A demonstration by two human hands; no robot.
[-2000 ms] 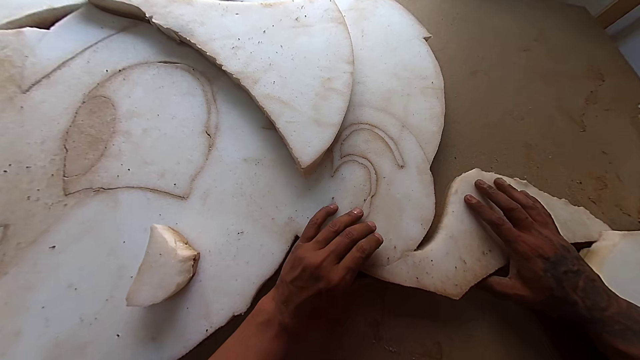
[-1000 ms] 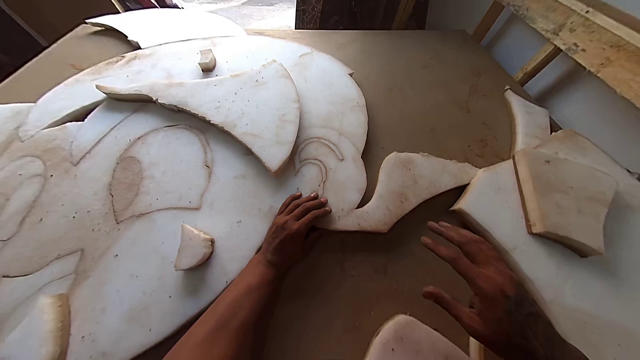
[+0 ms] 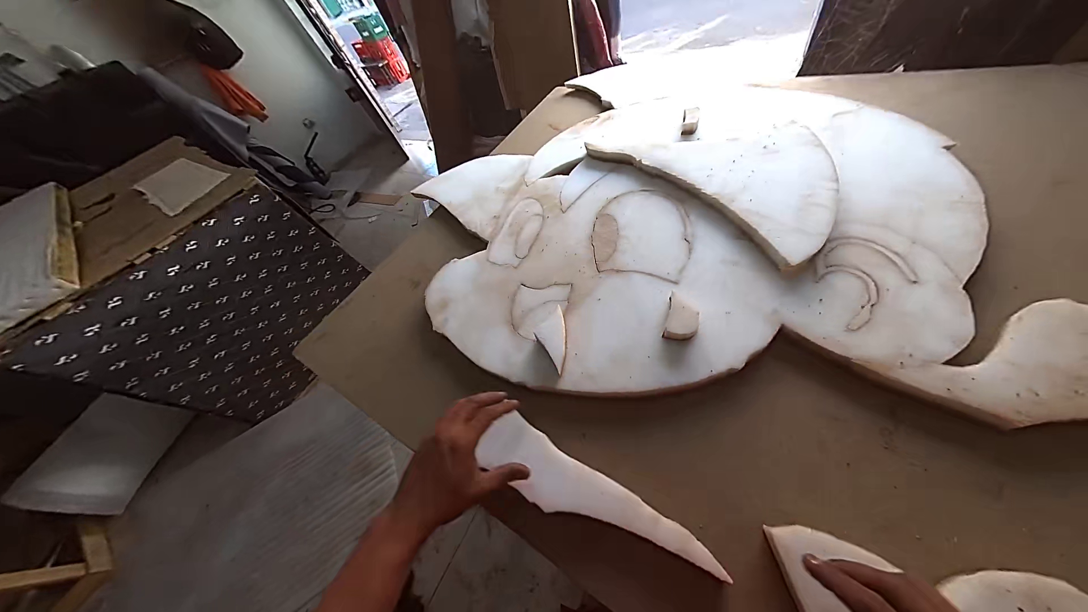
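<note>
My left hand point(image 3: 476, 459) grips the wide end of a long, tapering white foam piece point(image 3: 595, 493) at the near edge of the brown board point(image 3: 680, 442). Low on the right, the fingers of my right hand point(image 3: 867, 582) rest on a pointed foam piece point(image 3: 803, 552); the rest of that hand is cut off by the frame. Beyond them lies a large cartoon face of foam pieces point(image 3: 629, 340) with eye, mouth and ear shapes. A curved wedge point(image 3: 782, 204) lies over its upper part, and a small block point(image 3: 681, 319) sits on the cheek.
A curved foam piece point(image 3: 1037, 365) adjoins the ear side, and another rounded piece point(image 3: 1011, 591) lies at the lower right. At left stands a dark patterned box point(image 3: 212, 297) with foam and wood on top. A foam sheet point(image 3: 102, 455) lies below it. An open doorway is at the back.
My left hand has left the foam by the ear and now grips the tapering piece. My right hand, held above the board a second ago, now touches a pointed piece. The view has swung left.
</note>
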